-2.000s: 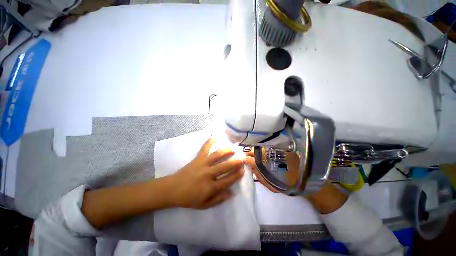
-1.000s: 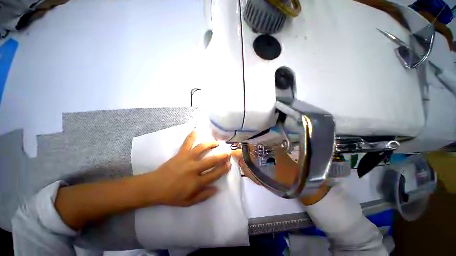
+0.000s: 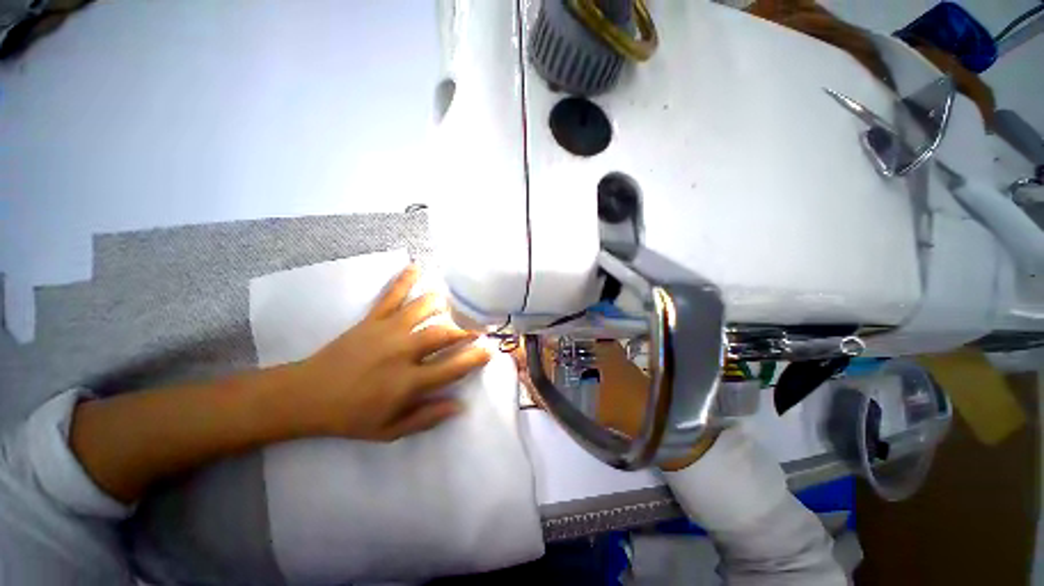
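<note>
White fabric [image 3: 389, 504] lies over a grey garment panel [image 3: 172, 286] on the white table, its right edge running up to the lit needle area of the sewing machine [image 3: 756, 172]. My left hand [image 3: 401, 361] lies flat on the white fabric, fingers spread and fingertips close to the needle area. My right hand [image 3: 618, 389] is behind the shiny chrome guard [image 3: 687, 366] and mostly hidden by it. Its fingertips reach towards the needle area from the right. What they touch is hard to see.
A clear plastic cup [image 3: 904, 429] with dark items is at the table's right edge. A ruler strip [image 3: 607, 513] runs along the front edge. A blue crate [image 3: 824, 498] with pale grey pieces is below. A thread hook [image 3: 904, 143] stands on the machine.
The whole view has shifted, so the machine and table appear further left. The grey panel's top edge has moved slightly against the machine. My hands keep nearly the same pose beside the needle.
</note>
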